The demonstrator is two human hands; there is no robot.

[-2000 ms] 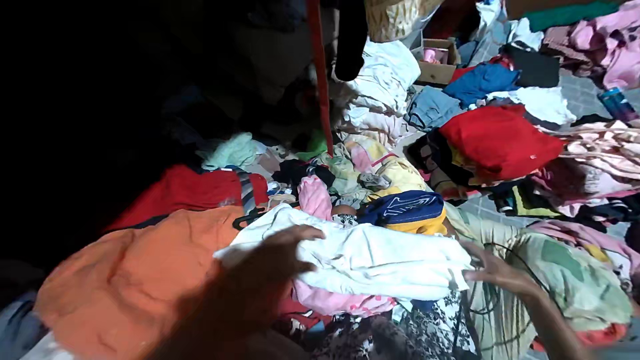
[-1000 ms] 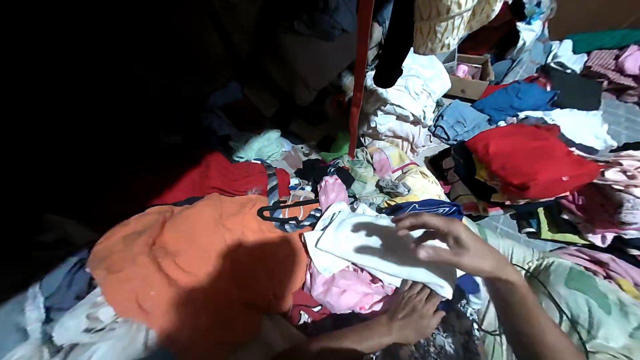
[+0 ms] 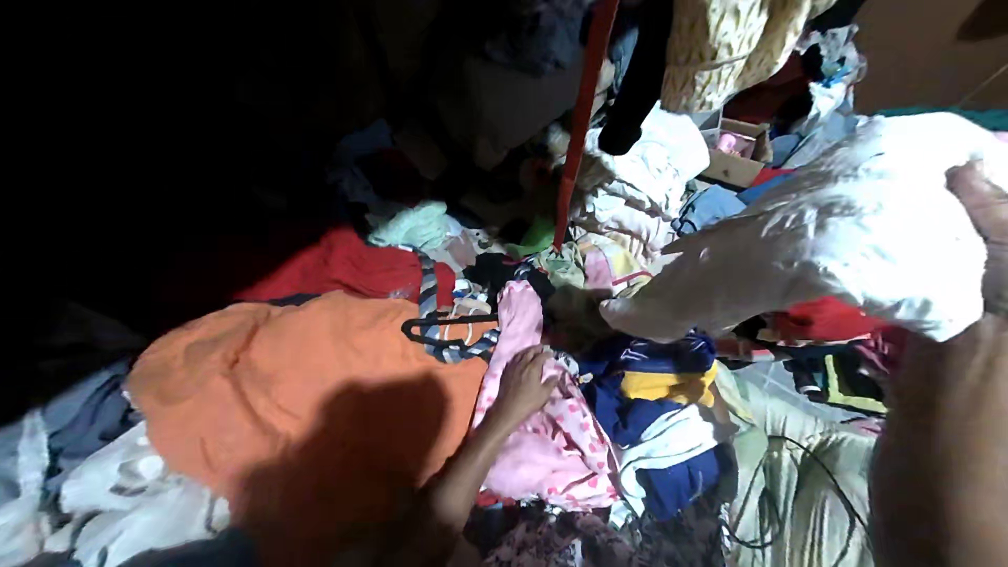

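My right hand (image 3: 976, 197) grips a white garment (image 3: 858, 228), raised at the right over the clothes pile. At the centre my left hand (image 3: 526, 384) lies on a pink garment with a spotted print (image 3: 563, 449); whether its fingers grip the cloth cannot be told. Left of that hand an orange cloth (image 3: 315, 362) is spread out, with a black plastic hanger (image 3: 449, 321) at its upper right edge. A navy, yellow and white garment (image 3: 669, 386) lies just right of the pink one.
A red strap or pole (image 3: 583, 118) stands upright near the middle. Red cloth (image 3: 346, 268) lies behind the orange one. A small cardboard box (image 3: 732, 165) sits at the back right. Pale green fabric with a thin black cord (image 3: 827, 472) is at lower right. The far left is dark.
The white garment lay on the pile beneath my hands; my right hand has lifted it to the right. My left hand is now on the pink garment, more of which shows, as does the navy one.
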